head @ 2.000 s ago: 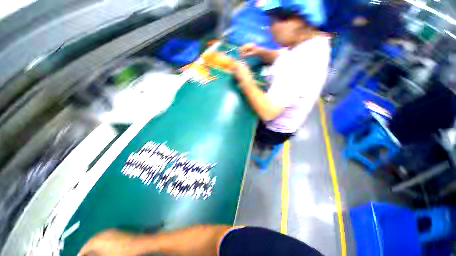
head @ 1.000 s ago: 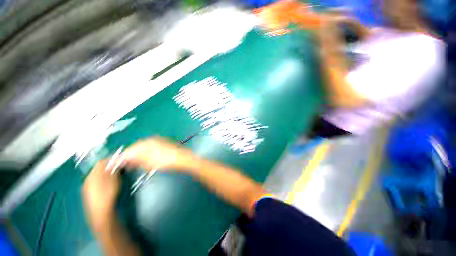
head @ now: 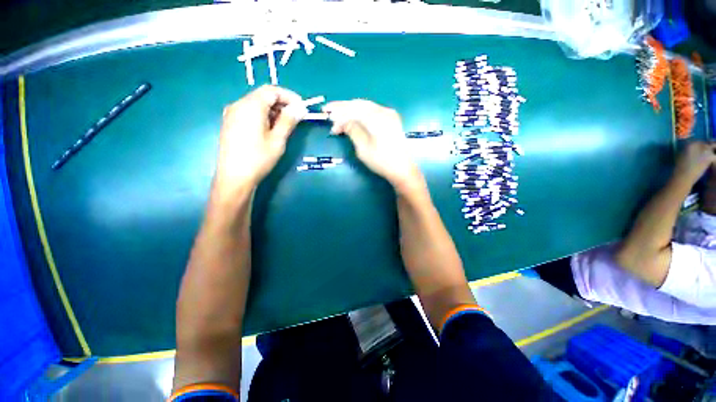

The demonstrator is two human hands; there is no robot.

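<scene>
My left hand (head: 263,129) and my right hand (head: 369,132) meet over the green bench. My left hand holds white tubes (head: 314,103) in its fingertips, and the fingertips of my right hand are on the end of one tube. A small row of black-and-white units (head: 319,163) lies just below, between my hands. A dark piece (head: 424,134) lies right of my right hand. A large banded pile of black-and-white units (head: 487,141) lies farther right. Loose white tubes (head: 284,51) lie crisscrossed near the rail.
A long black rod with pale specks (head: 102,126) lies at left. The pale rail (head: 408,19) runs along the far edge. A clear plastic bag (head: 597,27) is at the far right. A person's arm (head: 659,216) reaches toward orange parts (head: 681,94). Blue totes (head: 620,361) stand below right.
The view has swung down and steadied over the bench. Both hands now meet farther from me, near the loose tubes. The small unit row now shows between my arms.
</scene>
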